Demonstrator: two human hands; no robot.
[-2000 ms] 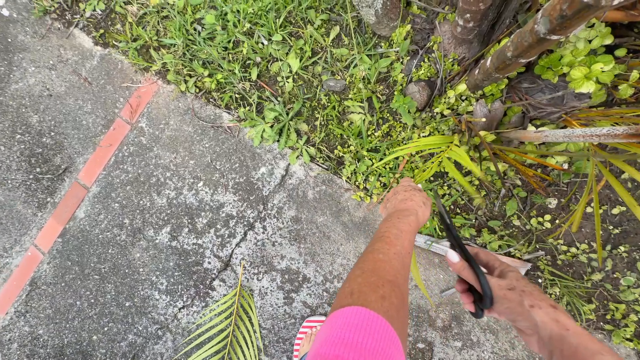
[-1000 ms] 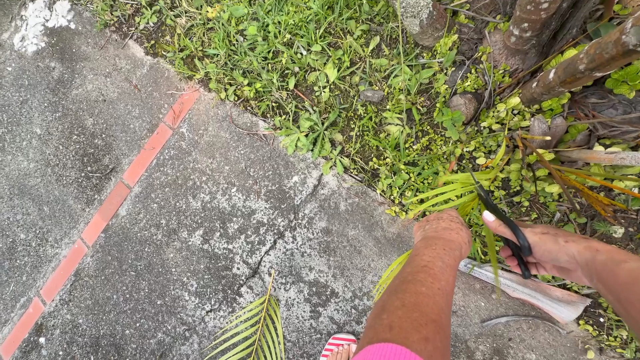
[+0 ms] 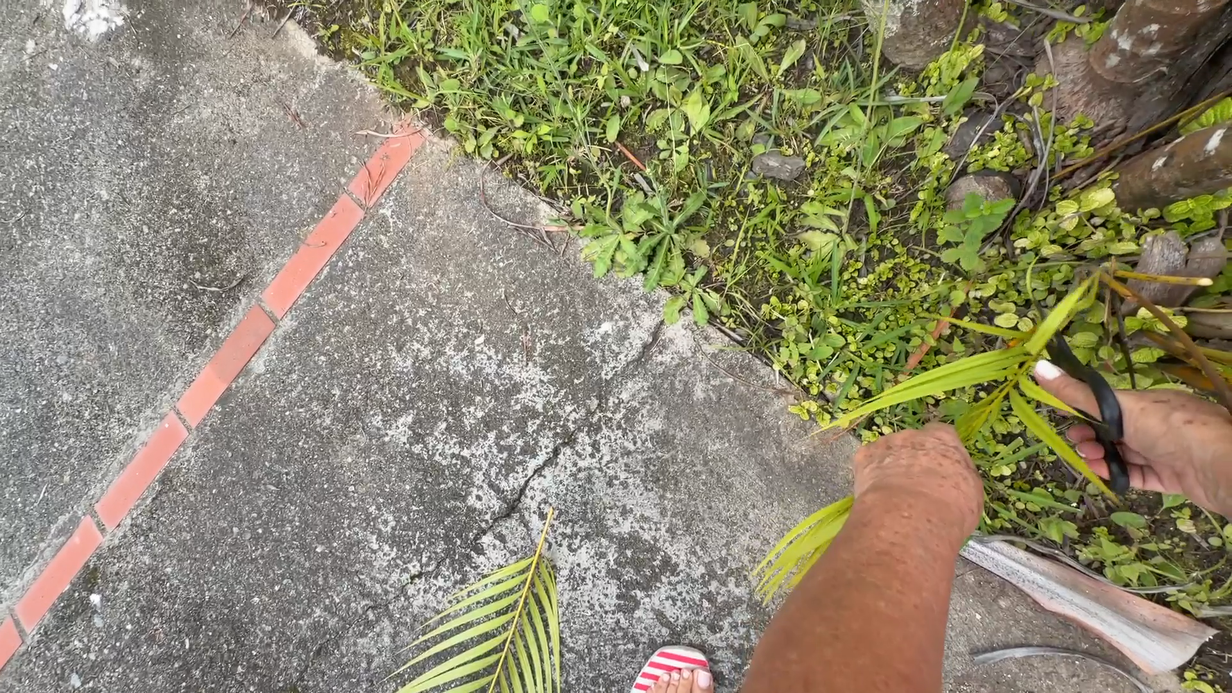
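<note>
My left hand (image 3: 919,472) is closed around a yellow-green palm frond (image 3: 962,375); its leaflets stick out on both sides of the fist. At the right, my right hand (image 3: 1141,438) holds black-handled scissors (image 3: 1105,409) beside the frond's stem. Leaflets and foliage hide the blades, so how far they are apart cannot be told. A cut-looking palm frond piece (image 3: 515,626) lies on the concrete at the bottom, left of my foot in a red-and-white striped sandal (image 3: 671,662).
Concrete paving (image 3: 385,433) with a crack and a strip of red bricks (image 3: 226,361) borders a bed of low weeds (image 3: 654,231). Palm trunks (image 3: 1179,164) and stones (image 3: 778,166) are at the upper right. A dry palm sheath (image 3: 1088,597) lies at the lower right.
The scissors in my right hand have moved right, away from my left hand. More of the held frond shows between the hands. The view has shifted somewhat.
</note>
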